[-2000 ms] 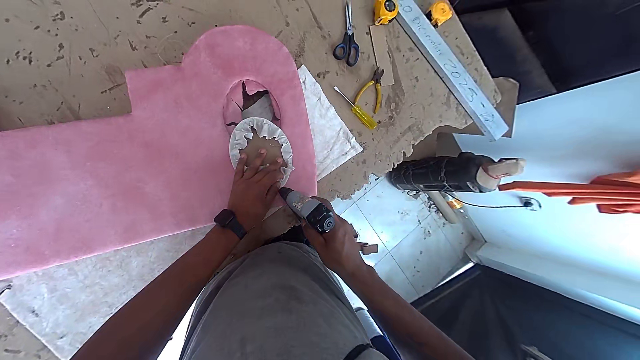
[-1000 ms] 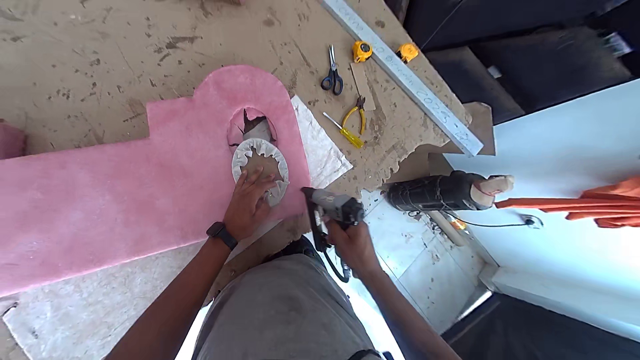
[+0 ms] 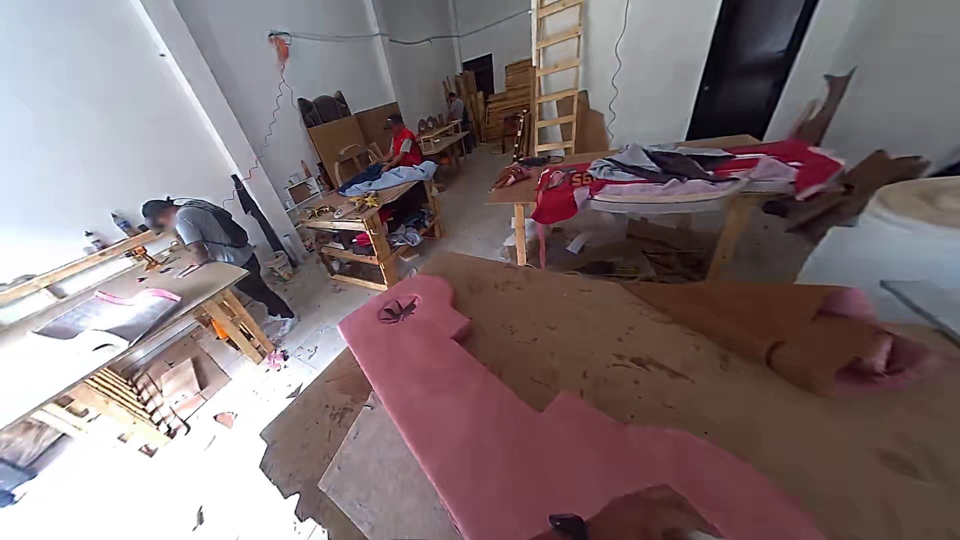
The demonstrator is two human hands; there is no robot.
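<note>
A long pink fabric or foam-covered panel lies across the brown work table, its rounded far end pierced by a hole with slit flaps. At the bottom edge, my left hand is over the near part of the panel, a dark watch on its wrist. Its fingers are cut off or blurred, so what it holds cannot be told. A small whitish bit shows beside it at the frame's edge. My right hand is outside the view.
Brown material with pink edges lies on the table's right. A person leans over a left bench; others work farther back. Beyond my table stand a shelved wooden bench, a cloth-covered table and a ladder.
The view has swung far up and around to the room. The right hand with its power tool and the white gathered ring under the left hand, both shown before, are out of sight.
</note>
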